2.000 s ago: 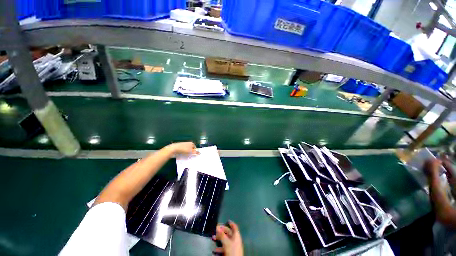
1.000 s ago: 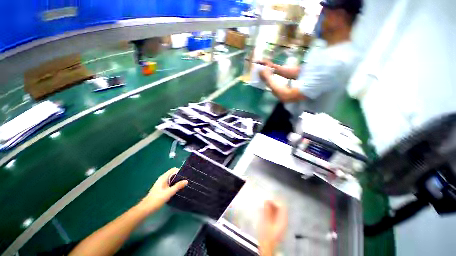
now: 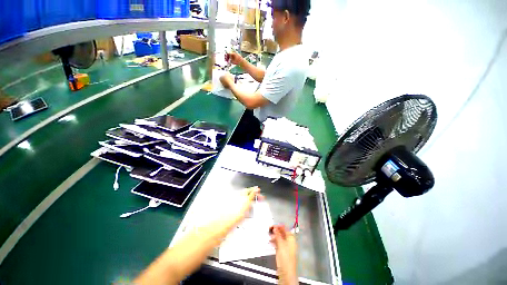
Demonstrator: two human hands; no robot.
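A solar panel (image 3: 247, 239) lies white back up on the light box (image 3: 327, 245), at the box's near left part. My left hand (image 3: 250, 199) is at the panel's far edge, its fingertips closed on a small white thing that looks like the panel's cord. My right hand (image 3: 281, 235) is at the panel's right edge, fingers bent together near the end of the red test lead (image 3: 297, 203); whether it holds the lead or a plug cannot be told. The bench meter (image 3: 286, 156), display lit, stands at the box's far end with papers on top.
A pile of dark panels (image 3: 167, 150) with white cords lies on the green bench left of the box. A black fan (image 3: 383, 145) stands close at the right by a white wall. A coworker (image 3: 278, 78) works further along. Blue bins (image 3: 100, 14) sit on the shelf above.
My view has turned right towards the box and fan. The panel, earlier held dark face up in my left hand, now lies white back up on the box, with both hands at it.
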